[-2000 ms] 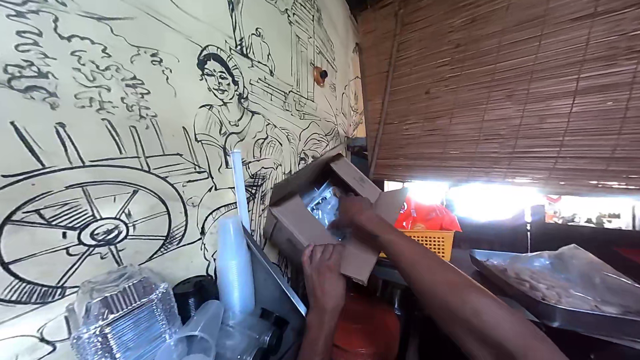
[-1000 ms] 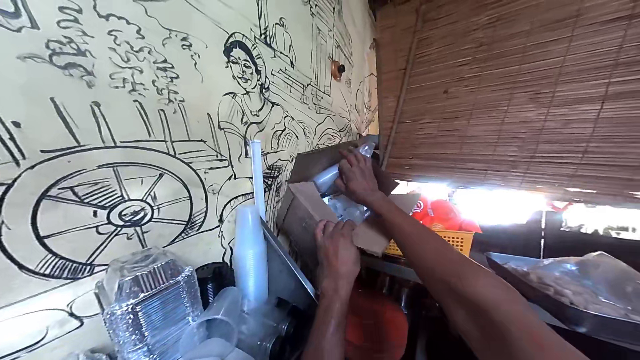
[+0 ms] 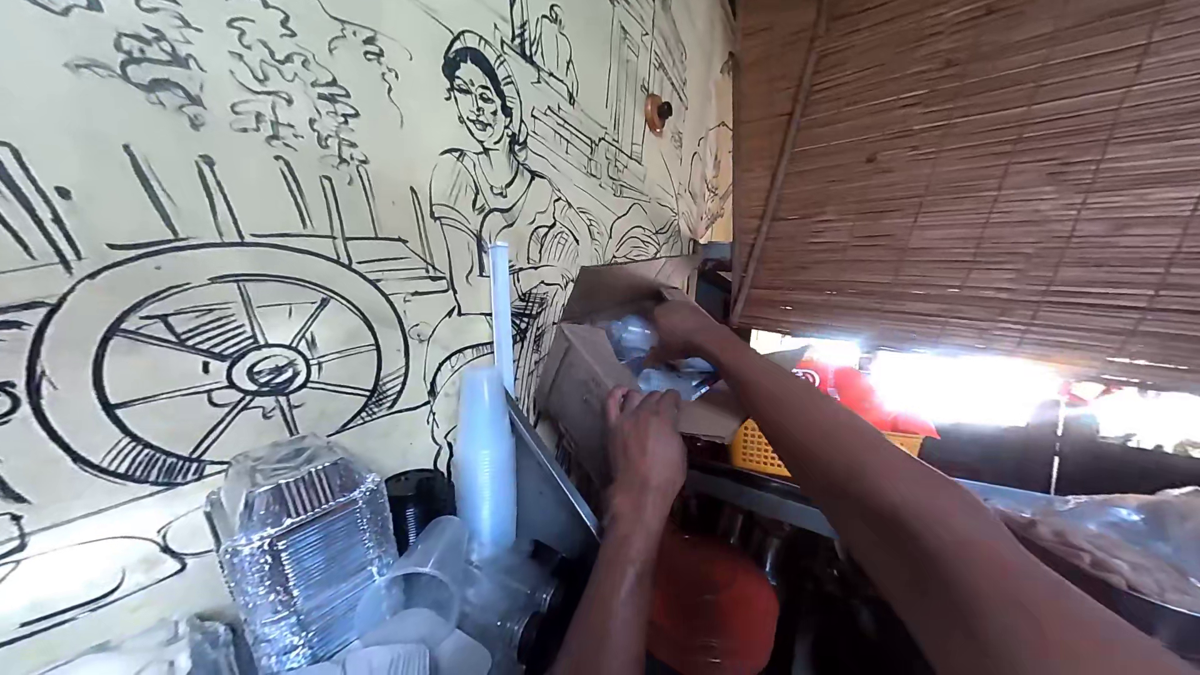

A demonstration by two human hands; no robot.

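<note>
An open cardboard box leans tilted near the painted wall, with clear plastic items inside, too blurred to name exactly. My left hand grips the near edge of the box, fingers bent over its flap. Inside the opening, my right hand is among the plastic items; its fingertips are partly hidden and blurred, so whether it holds one is unclear.
Stacked foil containers, a tall stack of plastic cups and a loose clear cup stand at lower left. A yellow basket with red packets is behind my right arm. A tray holds bagged food at right. A bamboo blind hangs above.
My right hand has moved from the far upper edge of the box down into its opening since one second ago. My left hand stays at the box's near edge.
</note>
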